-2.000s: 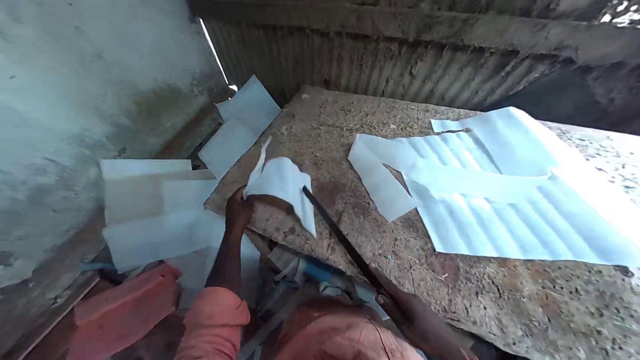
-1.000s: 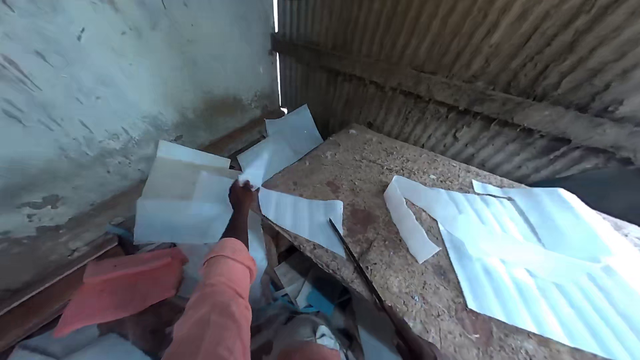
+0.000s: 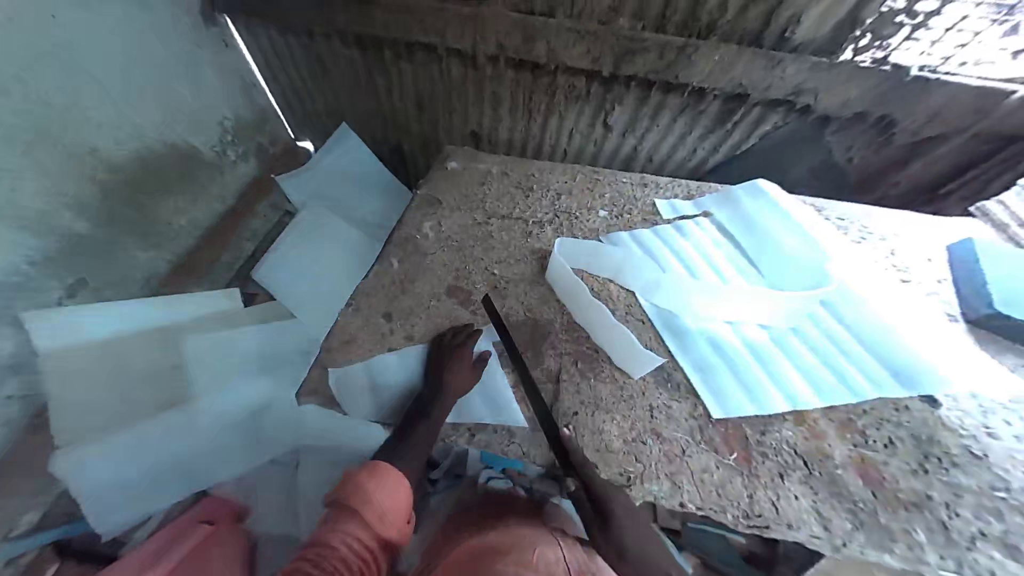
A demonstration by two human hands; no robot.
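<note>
My left hand (image 3: 458,364) lies on a small white foam-like sheet (image 3: 498,394), pressing it near the left front edge of the worn board tabletop (image 3: 512,232). My right hand (image 3: 608,508) is closed around the lower end of a long, thin dark blade (image 3: 524,376). The blade points away from me at a slant, just beside the sheet's right edge. Farther right lies a larger white, wavy sheet (image 3: 784,352), with a curled narrow strip (image 3: 596,312) on and beside it.
Several pale sheets (image 3: 144,376) are piled left of the tabletop, and more (image 3: 344,192) lean near its far left corner. A red piece (image 3: 192,544) is at the lower left. A blue block (image 3: 988,280) sits at the far right. Corrugated metal (image 3: 512,104) stands behind.
My left hand was at the small sheet's left end, past the table edge, a second ago; now it rests on top of the sheet, which lies on the tabletop. The view has swung.
</note>
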